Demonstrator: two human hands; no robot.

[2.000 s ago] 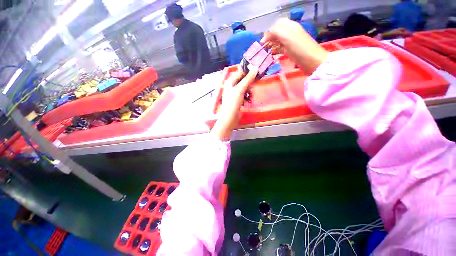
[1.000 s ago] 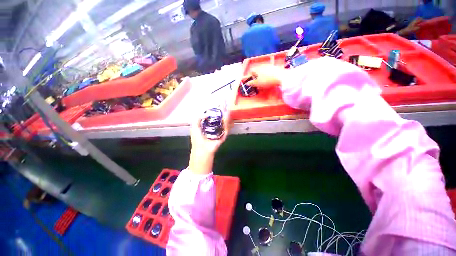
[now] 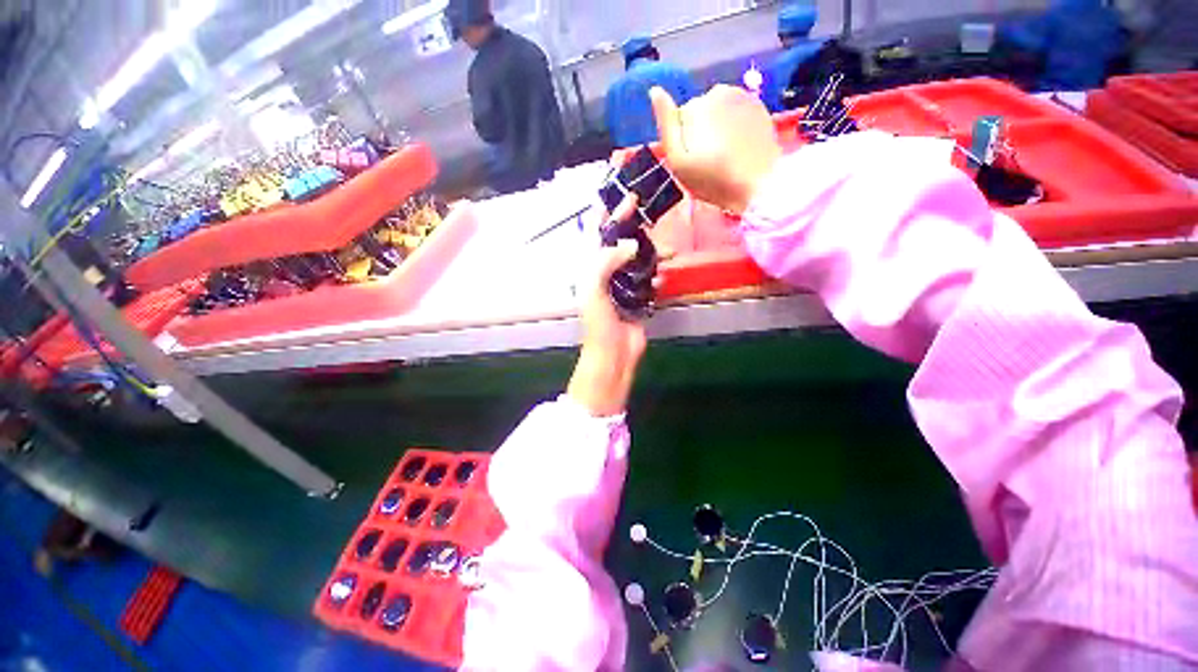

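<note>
My left hand (image 3: 623,295) holds a black round watch-like unit (image 3: 635,269) above the front edge of the shelf. A black binder clip (image 3: 641,188) with silver handles sits at the top of the unit. My right hand (image 3: 716,142) is at the clip's right side, its fingers pointing up and left; whether they grip the clip cannot be told. The red-orange clip tray (image 3: 907,112) lies behind and to the right, with a few loose clips in it, one teal (image 3: 985,138).
Below on the green bench are a cell tray (image 3: 418,509) of round units, white cables (image 3: 841,578) and several round units. A red-orange bin (image 3: 296,250) full of mixed clips stands left on the white shelf (image 3: 506,256). People (image 3: 516,105) are beyond the shelf.
My left hand has moved up and right with the unit. My right hand has come up out of the tray to the unit, where a black clip now shows.
</note>
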